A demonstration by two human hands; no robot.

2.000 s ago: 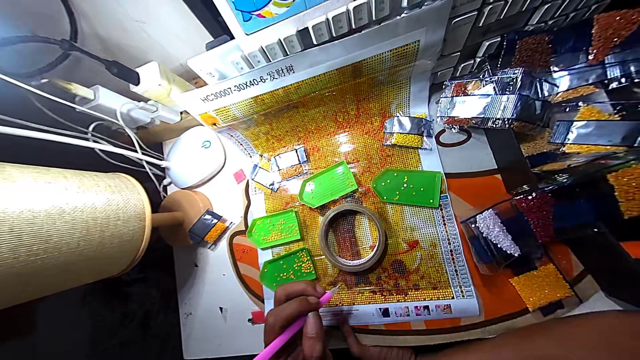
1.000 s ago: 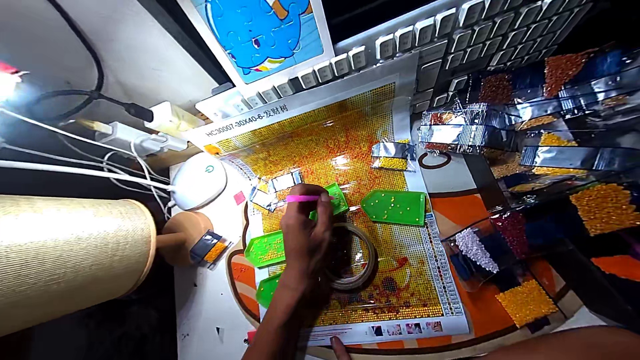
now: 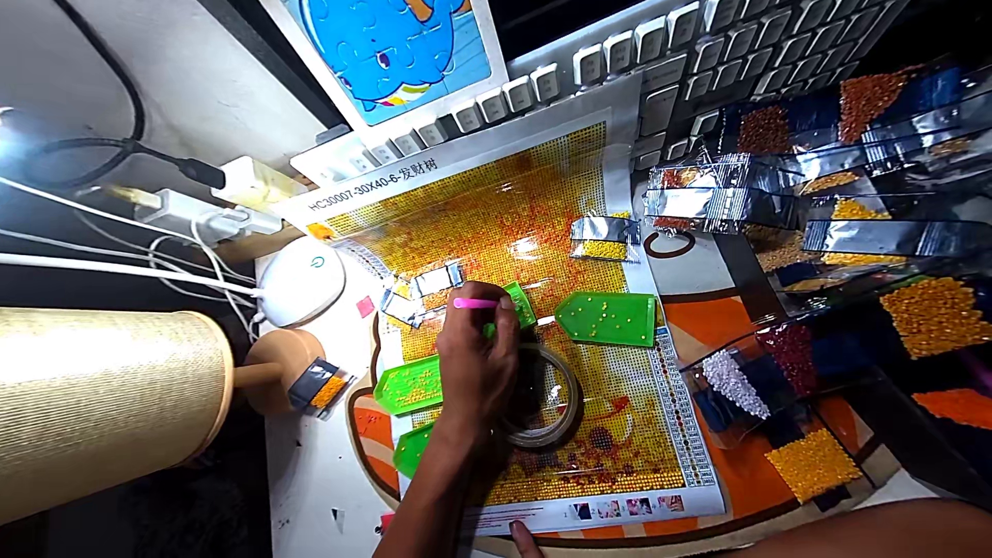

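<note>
My left hand (image 3: 477,349) grips a pink pen (image 3: 474,303) over a green plastic tray (image 3: 521,304), which it partly covers; the pen's tip is hidden. Under it lies a printed diamond painting canvas (image 3: 496,209), partly set with yellow and orange beads. A roll of tape (image 3: 572,399) stands on the canvas right of my wrist. Another green tray (image 3: 608,318) with scattered beads lies to the right, and two more (image 3: 407,386) are partly behind my left hand and forearm. Of my right hand (image 3: 525,538) only a fingertip shows, at the canvas's bottom edge.
Bead packets (image 3: 606,236) lie on the canvas, and several more (image 3: 814,465) are heaped at right. A keyboard (image 3: 651,39) and a whale puzzle (image 3: 387,46) border the top. At left are a lamp (image 3: 108,403), a white round device (image 3: 302,280) and cables.
My left hand with the pink pen has moved from the canvas's lower edge up to the upper middle tray. Since one second ago it has barely shifted. The view has moved somewhat.
</note>
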